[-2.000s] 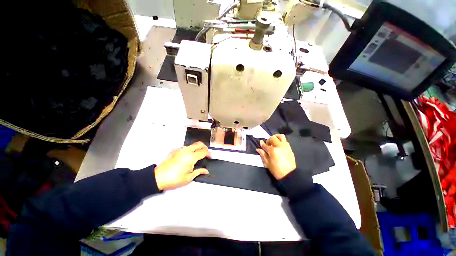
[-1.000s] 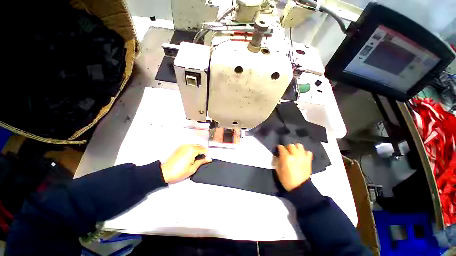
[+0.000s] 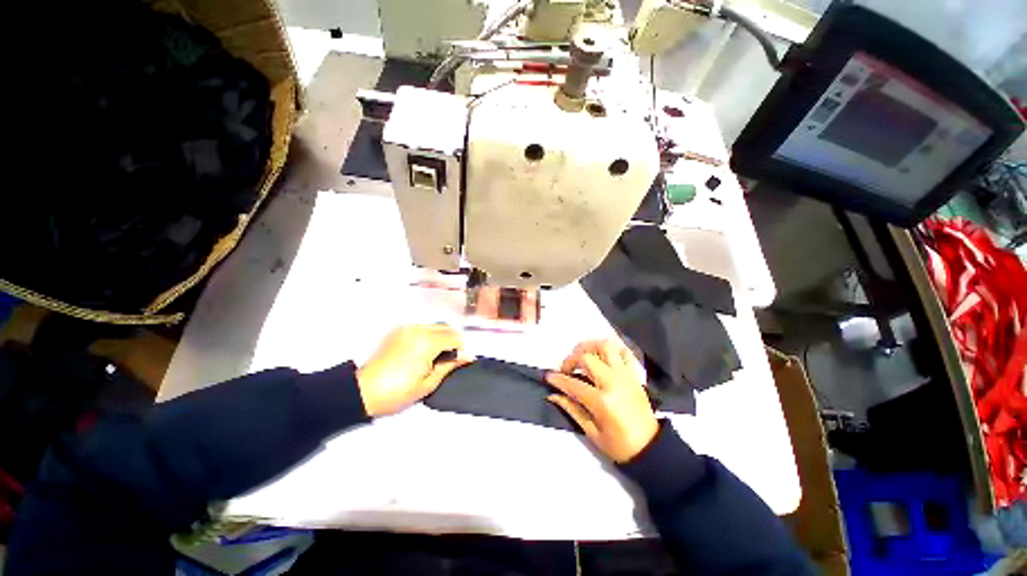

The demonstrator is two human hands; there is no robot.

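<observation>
A flat black fabric strip (image 3: pixel 501 390) lies on the white cover sheet in front of the machine's clamp. My left hand (image 3: pixel 408 371) is at its left end, with a small dark piece, seemingly a patch, between thumb and fingers. My right hand (image 3: pixel 608 403) has its fingertips on the strip's right part, thumb and fingers close together, and hides that end. The copper and silver clamp (image 3: pixel 490 307) sits under the cream sewing head (image 3: pixel 552 191); no strip shows under it.
Loose black pieces (image 3: pixel 687 338) overlap right of the clamp. A large carton (image 3: pixel 276 169) of black pieces stands at the left. A tilted control screen (image 3: pixel 884 124) is upper right. A brown carton (image 3: pixel 813 450) stands by the table's right edge, with blue crates (image 3: pixel 907 523) and red material (image 3: pixel 980 338) beyond.
The black piece by the clamp two seconds ago is gone from there. My right hand moved right to the loose pieces, then back left onto the strip. My left hand stays near the strip's left end.
</observation>
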